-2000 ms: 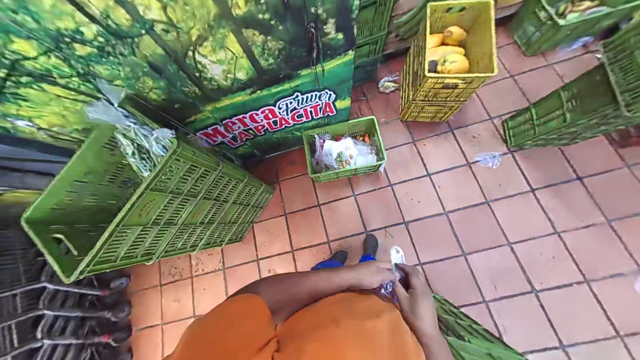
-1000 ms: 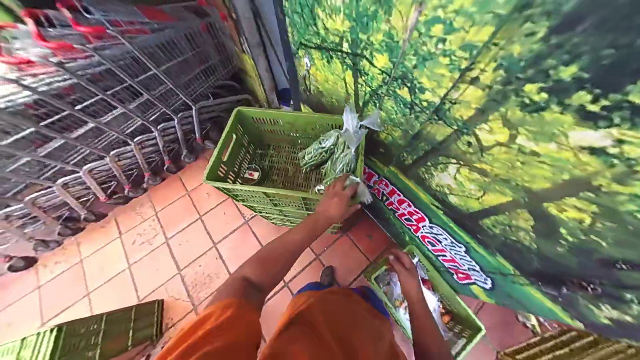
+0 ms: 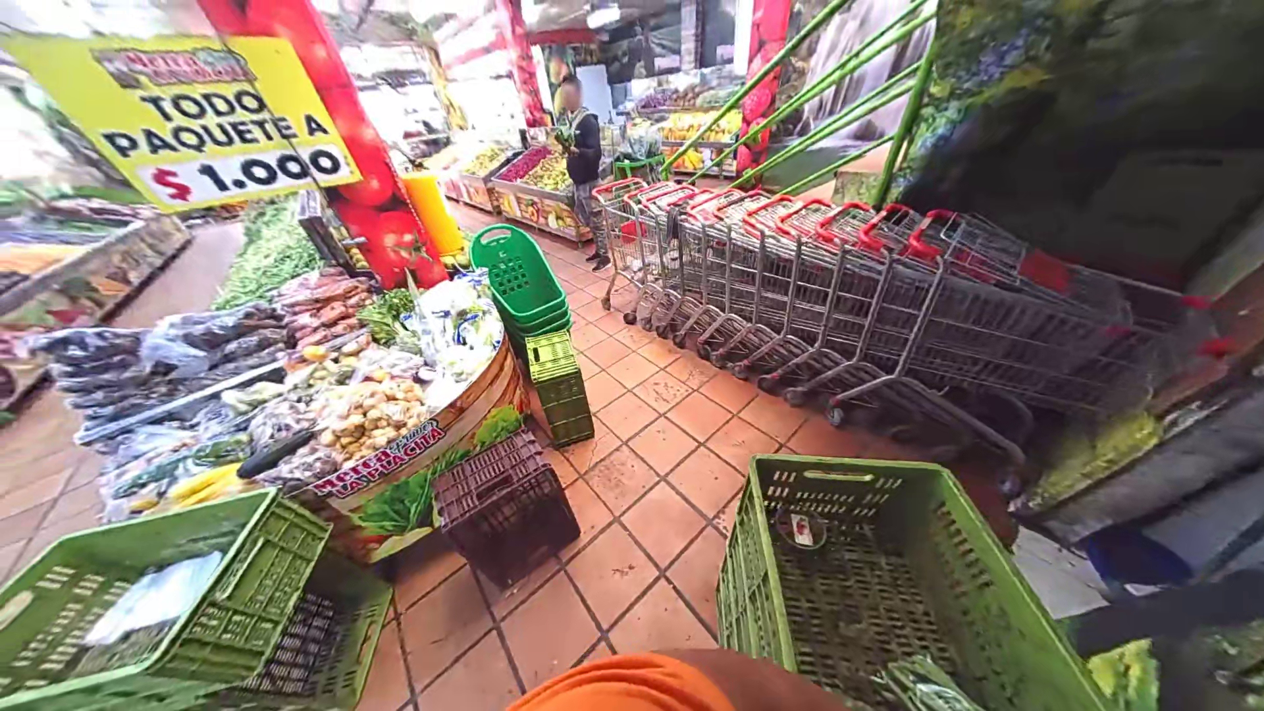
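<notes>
Neither of my hands shows in the head view; only my orange sleeve or shirt point(image 3: 632, 683) and a bit of bare arm appear at the bottom edge. Close to that arm, a large green plastic crate point(image 3: 859, 583) stands on the tiled floor, with a bagged green vegetable point(image 3: 923, 683) at its lower end and a small round item with a label point(image 3: 800, 528) near its far wall. What my hands hold or touch is hidden below the frame.
Green crates point(image 3: 286, 553) stand at lower left, beside a dark crate point(image 3: 504, 504) and a produce stand point(image 3: 425, 444). Green baskets point(image 3: 518, 276) are stacked behind. Nested shopping carts point(image 3: 839, 286) line the right; a person point(image 3: 583, 148) stands beyond them.
The view has swung up and away from the floor. A second ago one hand was at the bagged greens on the green crate and the other over a smaller crate; both have left view.
</notes>
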